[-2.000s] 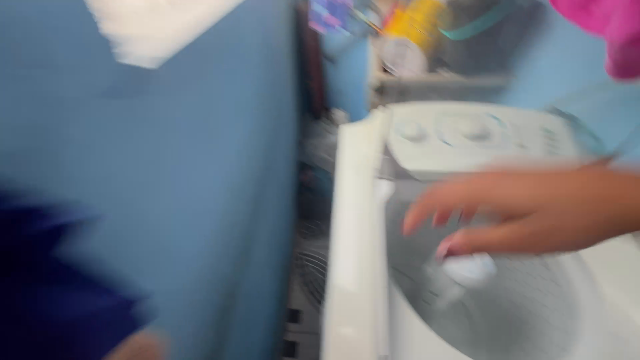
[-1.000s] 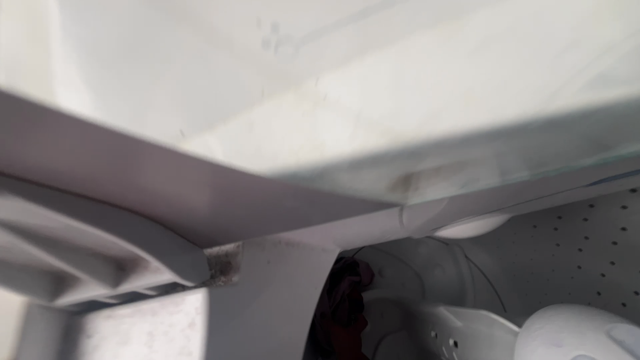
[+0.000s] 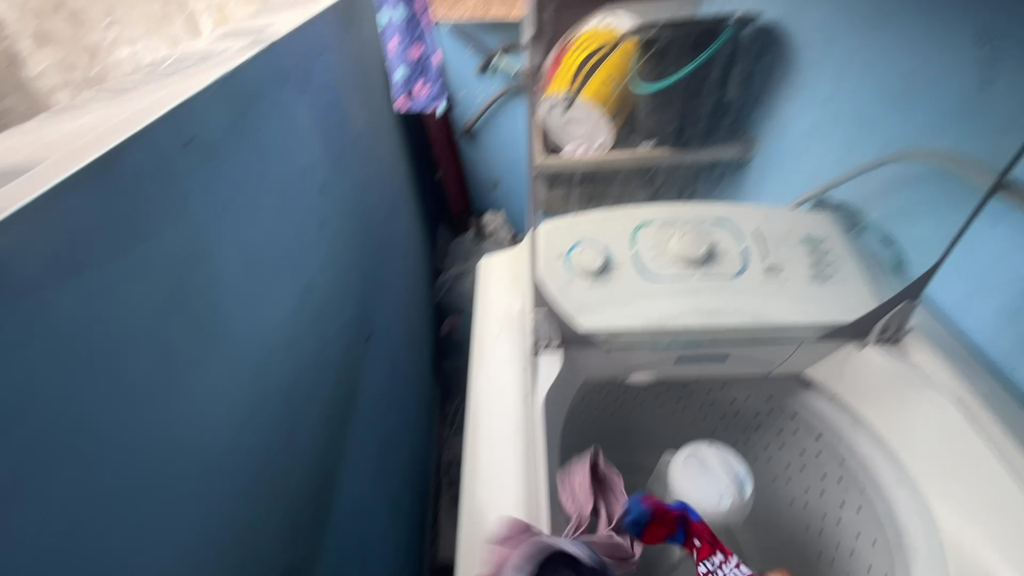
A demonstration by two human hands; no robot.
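Note:
A top-loading washing machine (image 3: 504,384) stands with its lid up, its perforated drum (image 3: 808,448) in view and a white agitator (image 3: 710,480) in the middle. At the bottom, a pink cloth (image 3: 594,496) and a red and blue garment (image 3: 680,528) with white lettering hang over the drum's near left part, blurred. A sliver of what looks like my right hand (image 3: 776,572) shows at the bottom edge, against the red and blue garment; its grip is hidden. My left hand is out of view.
A blue partition wall (image 3: 240,320) rises close on the left. Behind the control panel (image 3: 696,272), a shelf (image 3: 640,158) holds a yellow container (image 3: 596,72). A grey hose (image 3: 872,168) runs along the back wall.
The view has swung up from a close look at the machine's edge and drum. The pink cloth and the red and blue garment now show over the drum.

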